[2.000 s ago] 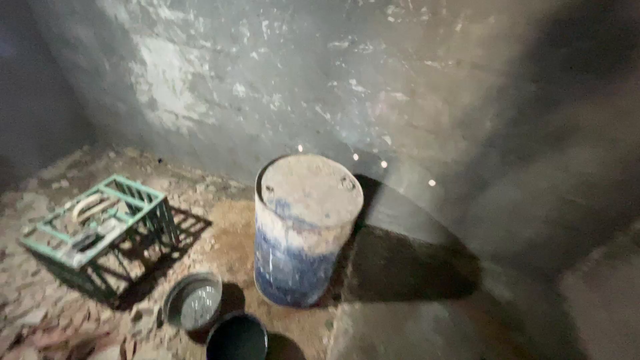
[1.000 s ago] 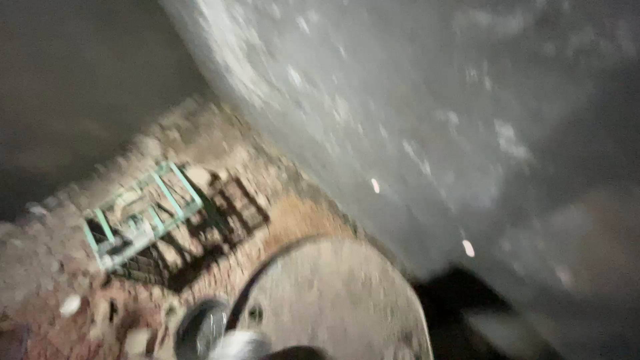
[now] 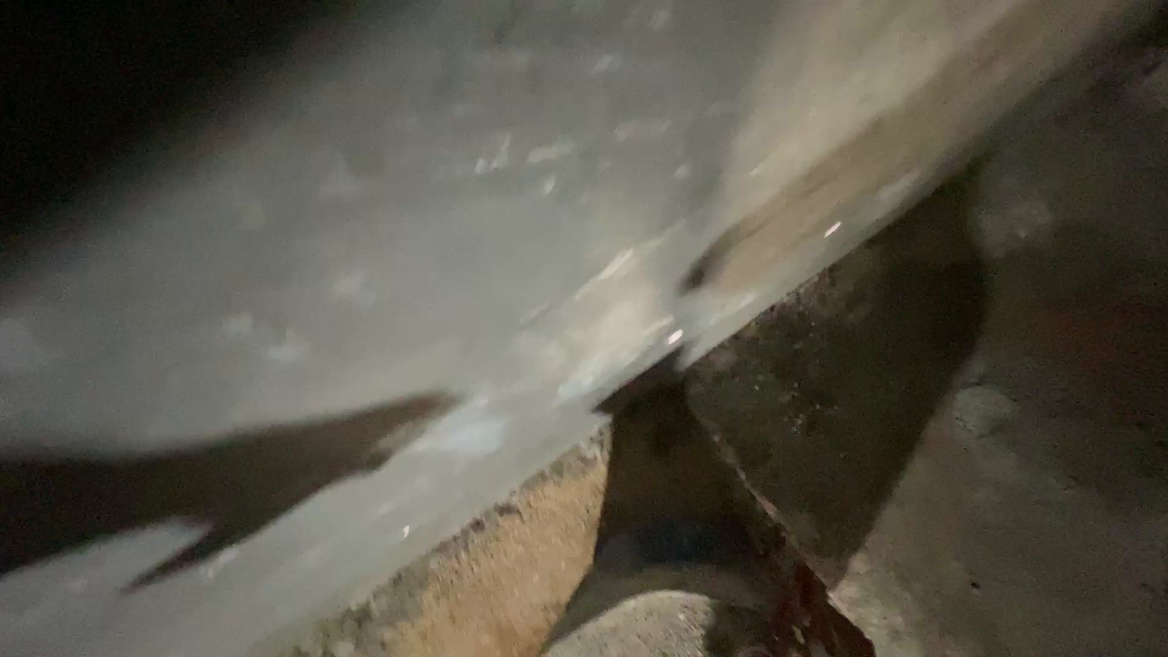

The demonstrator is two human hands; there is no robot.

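Note:
Neither my left hand nor my right hand is visible in the head view; dark shadows fall across the wall, one of them pointed, at the left. At the bottom edge shows the top of the drum (image 3: 652, 625), pale and gritty, with its rim and a darker side beyond it. Most of the drum lies outside the frame. Blur hides the finer detail.
The grey plastered wall (image 3: 411, 274) runs diagonally across the view, with light scuffs and small bright spots near its base. Sandy brown ground (image 3: 511, 566) borders it. To the right lies grey floor (image 3: 1022, 511), partly under a broad dark shadow.
The view has swung and tilted strongly. The green metal frame and the round container, seen earlier beside the drum, are out of view. A pointed shadow now lies on the wall.

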